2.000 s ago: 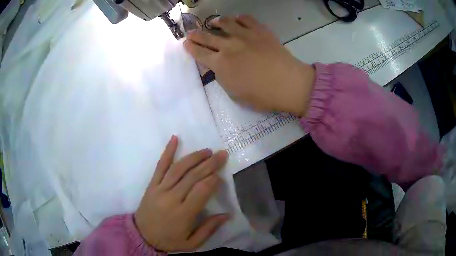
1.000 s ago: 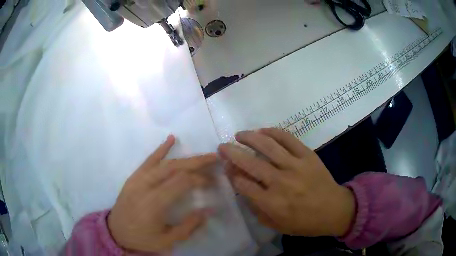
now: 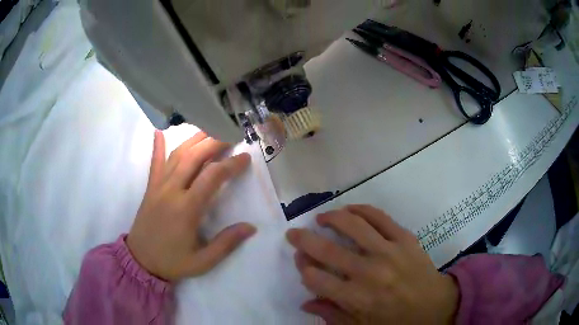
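Observation:
A large white fabric panel (image 3: 235, 279) lies under my hands, its straight right edge running up to the presser foot (image 3: 251, 136). My left hand (image 3: 190, 203) lies flat on the fabric with fingers spread, fingertips just left of and below the foot. My right hand (image 3: 374, 266) is lower right, its fingertips at the fabric's edge near the table front; whether they pinch the edge is hidden. The off-white machine head (image 3: 152, 57) covers the upper left, with a cream ribbed knob (image 3: 302, 123) beside the foot. The needle cannot be made out.
Black shears (image 3: 473, 82) lie right of the machine, with pink snips (image 3: 409, 66) against them. A white paper label (image 3: 538, 80) is at the right. A printed ruler (image 3: 489, 187) runs along the table's front edge. A dark patch (image 3: 311, 201) marks the panel joint.
My left hand has moved up the fabric to beside the foot. My right hand went from near the foot down to the fabric's edge. The view shifted, showing more machine head and the snips.

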